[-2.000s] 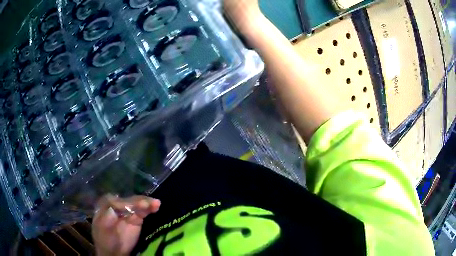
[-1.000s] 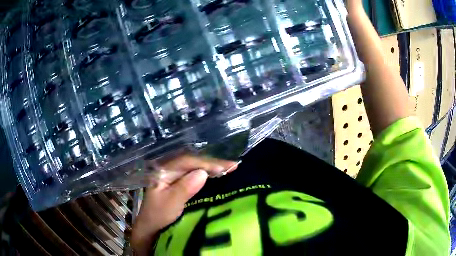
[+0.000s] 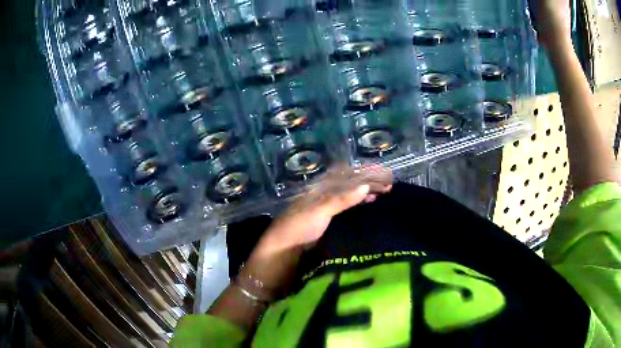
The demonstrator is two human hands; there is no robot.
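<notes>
A clear blister tray (image 3: 327, 81) fills the upper middle of the view, its pockets holding dark round parts with pale rings. My left hand (image 3: 323, 204) is at the near edge of the tray, its fingers along the rim and partly under it. My right hand (image 3: 550, 20) is at the tray's far right corner, cut off by the top edge of the picture; its fingers are hidden. The tray is over the green bench top (image 3: 30, 129); whether it touches the bench cannot be seen.
A stack with many thin brown edges (image 3: 102, 285) stands at the lower left, close below the tray. A pale perforated board (image 3: 534, 170) is at the right, beside my right forearm. Tan cardboard (image 3: 604, 47) shows at the upper right edge.
The tray has shifted right and now looks flatter, its round parts showing more clearly. My left hand has moved up and right onto the near edge. My right hand has moved right with the tray.
</notes>
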